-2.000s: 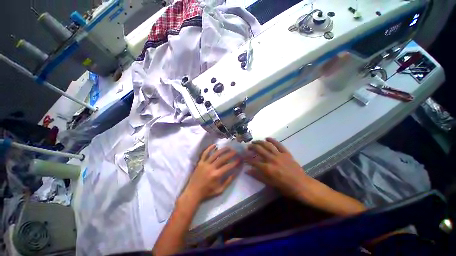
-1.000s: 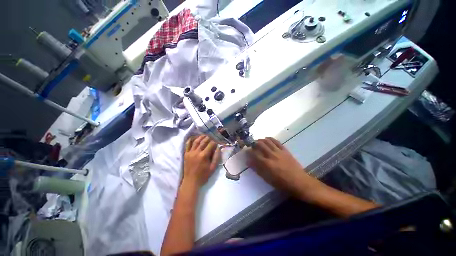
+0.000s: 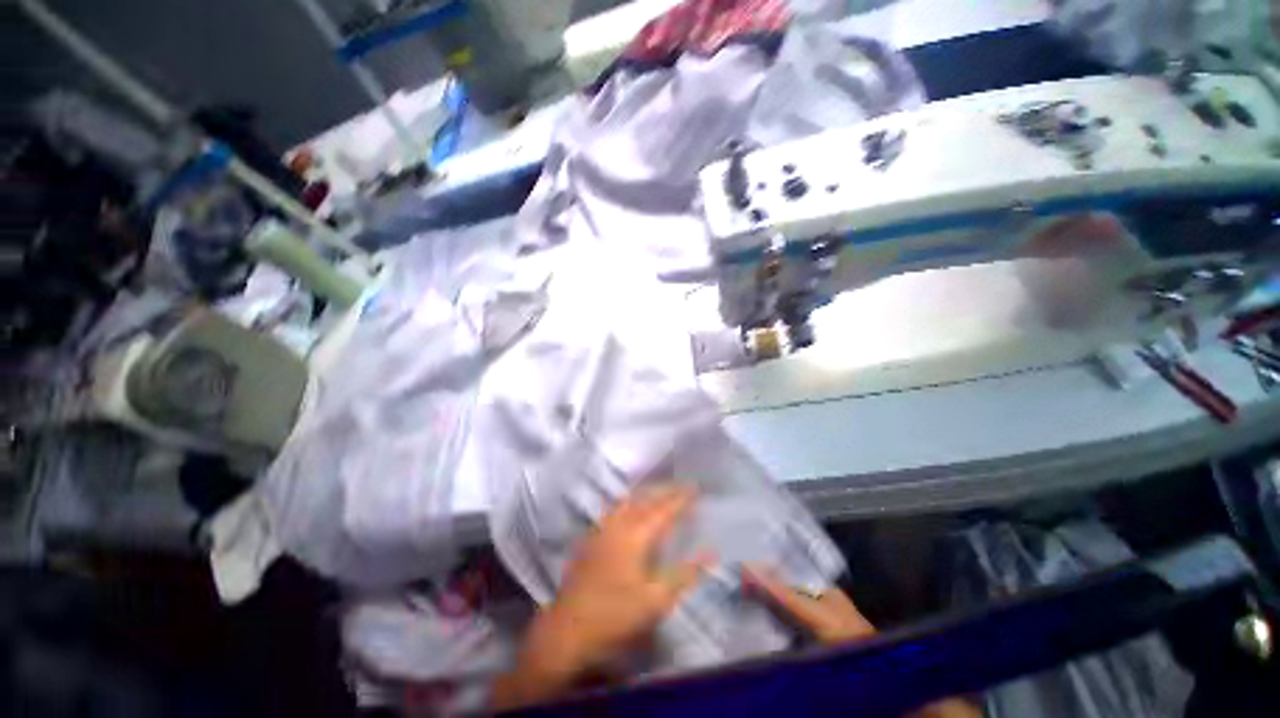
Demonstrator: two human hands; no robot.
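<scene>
The pale grey-white garment (image 3: 604,379) lies in folds left of the machine head and hangs over the table's front edge. Its red checked part (image 3: 709,25) is at the top. My left hand (image 3: 625,582) is on the hanging cloth, blurred, fingers apart; whether it pinches cloth is unclear. My right hand (image 3: 807,606) is at the cloth's right edge, partly hidden by a dark blue band. The sewing machine (image 3: 969,161) stands behind, its presser foot area (image 3: 765,341) away from both hands.
Red-handled snips (image 3: 1186,383) lie at the table's right end. A neighbouring machine with a round vent (image 3: 204,386) is at the left. A red and pale bundle (image 3: 435,638) sits below the table edge. A translucent bag (image 3: 1053,561) is below at right.
The view has turned and shifted. Both hands have moved from beside the needle down to the table's front edge. Cloth now hangs over that edge under them.
</scene>
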